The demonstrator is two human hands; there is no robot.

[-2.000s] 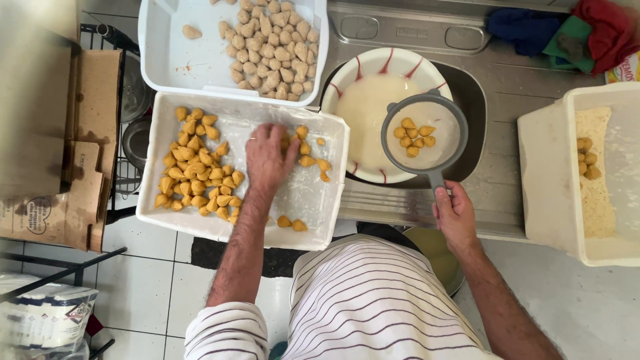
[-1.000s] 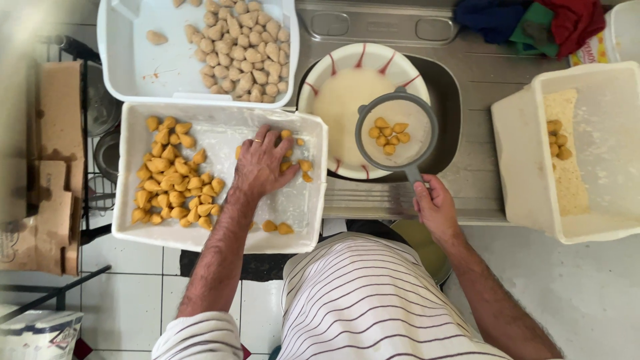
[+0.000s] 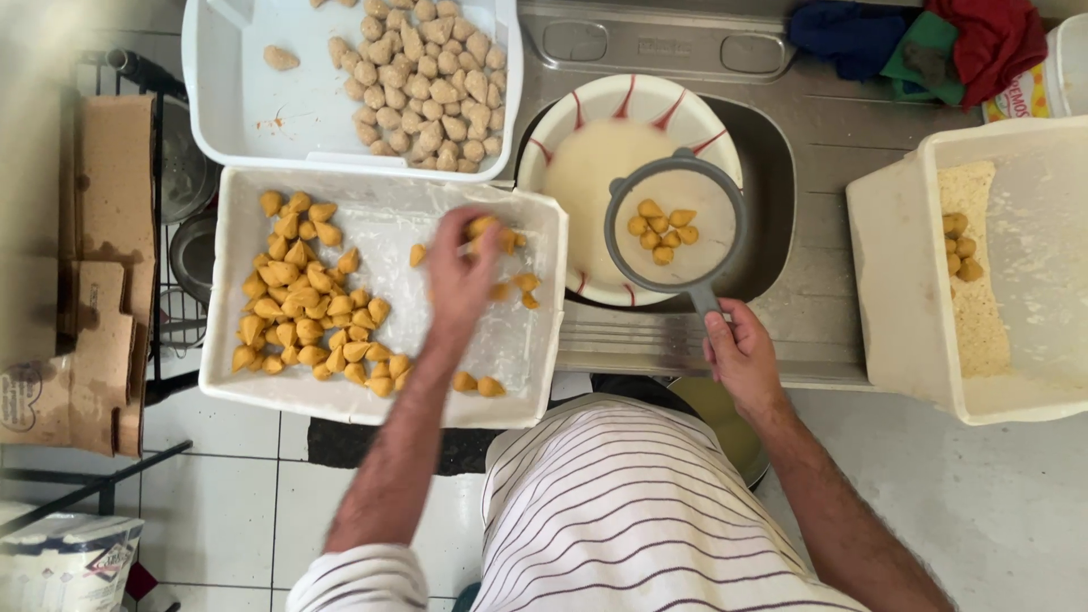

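Note:
My left hand (image 3: 463, 268), blurred, is over the right half of a white plastic tub (image 3: 387, 191); its fingers are at some orange teardrop-shaped dough pieces (image 3: 510, 240), and whether it grips any is unclear. A larger heap of the same pieces (image 3: 306, 297) fills the tub's left side. My right hand (image 3: 744, 353) holds the handle of a grey strainer (image 3: 738, 223) with several dough pieces (image 3: 661, 223) in its mesh. The strainer hangs over a white bowl with red streaks (image 3: 620, 106), which holds a pale liquid (image 3: 574, 183) and sits in the sink.
Behind the tub, another white tub (image 3: 340, 160) holds many crumb-coated pieces (image 3: 433, 93). At right, a deep white bin (image 3: 901, 280) contains crumbs (image 3: 977, 314) and several orange pieces (image 3: 967, 246). Coloured cloths (image 3: 922, 55) lie at the back right. Flattened cardboard (image 3: 110, 255) stands at left.
My left hand, lower and flatter over the loose pieces a second ago, is now bunched with its fingers curled. The strainer stays over the bowl in my right hand.

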